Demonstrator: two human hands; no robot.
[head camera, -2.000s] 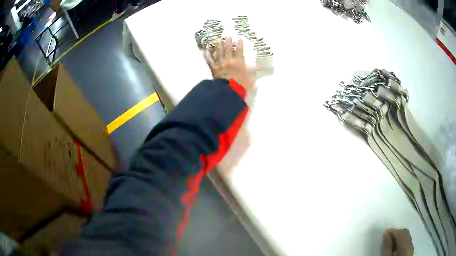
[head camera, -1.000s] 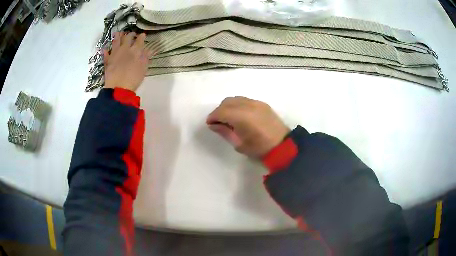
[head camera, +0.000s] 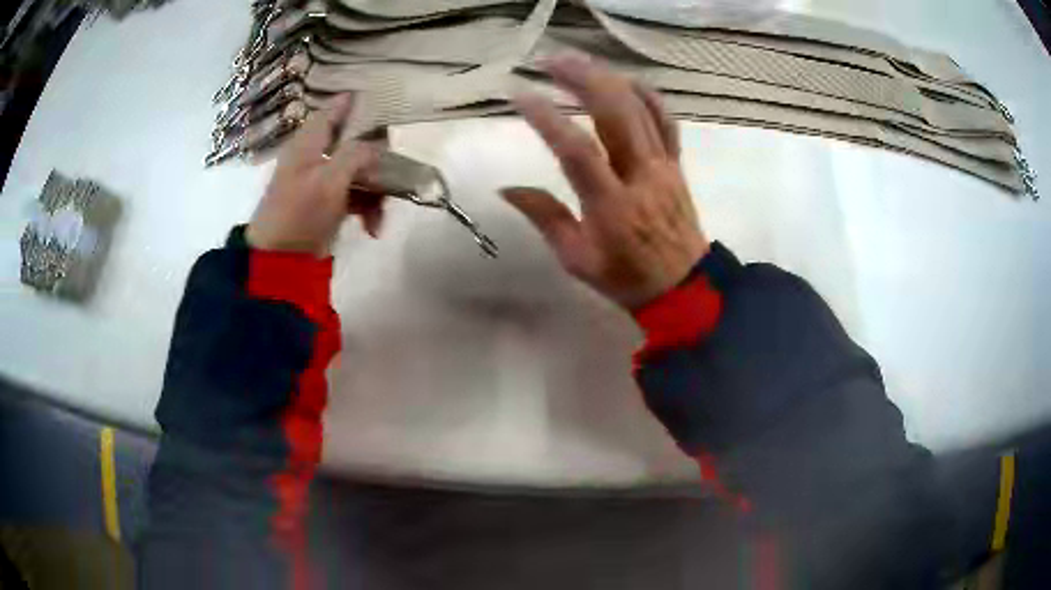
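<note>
My left hand (head camera: 302, 184) grips the end of a beige webbing strap (head camera: 398, 173) above the white table. A silver snap hook (head camera: 470, 224) sticks out of that end to the right. My right hand (head camera: 628, 190), slightly blurred, is open with fingers apart, just right of the hook. A raised band of webbing shows behind the hands; whether it belongs to the held strap I cannot tell. The pile of unfolded straps (head camera: 784, 78) lies across the far side, its metal hooks clustered at both ends.
Finished bundles (head camera: 67, 236) with a white band stand at the left of the white table (head camera: 173, 346). Part of a clear plastic bag shows at the top edge behind the straps. More hooks show at the top left corner. The table's near edge is by my sleeves.
My left hand has left the strap pile, moved slightly nearer, and now holds a strap end with its hook. My right hand has opened from a curled shape and moved up and right.
</note>
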